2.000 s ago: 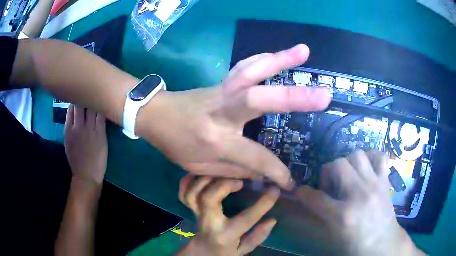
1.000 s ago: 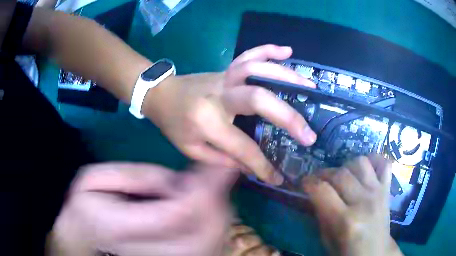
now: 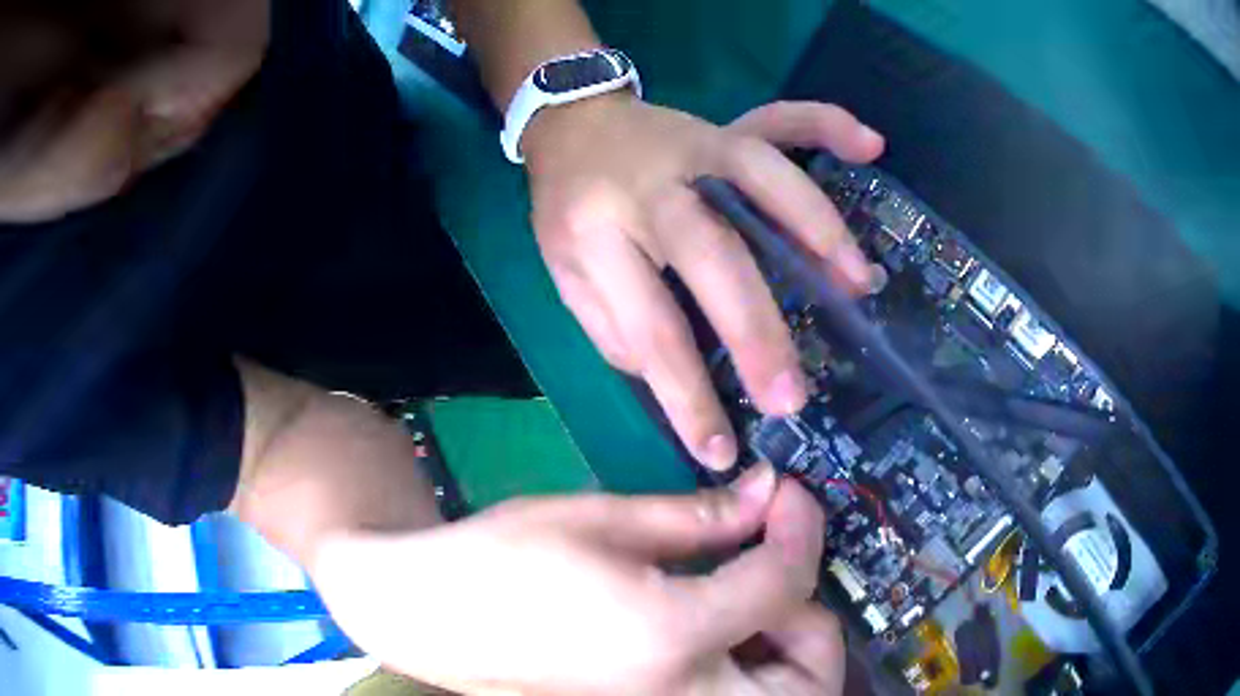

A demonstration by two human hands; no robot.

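Observation:
Neither my left nor my right hand can be made out. An open housing (image 3: 1180, 487) holds a dark circuit board (image 3: 938, 469), with a round pale fan (image 3: 1088, 558) at the lower right. A long black strip (image 3: 938, 394) lies diagonally across it. Another person's hand with a white wristband (image 3: 680, 231) spreads its fingers over the strip's upper end and the board. That person's other hand (image 3: 626, 585) pinches at the board's near edge, by thin red wires (image 3: 870, 503). What it pinches is too small to tell.
The unit lies on a black mat (image 3: 1006, 150) on a green bench (image 3: 707, 48). The other person's dark-clothed body (image 3: 326, 272) leans in from the left, head partly in view at top left. A blue bar (image 3: 163, 602) and pale surfaces show at lower left.
My two hands have gone out of sight. The other person has leaned in, and their second hand is now at the board edge. The view has turned, so the unit appears more slanted.

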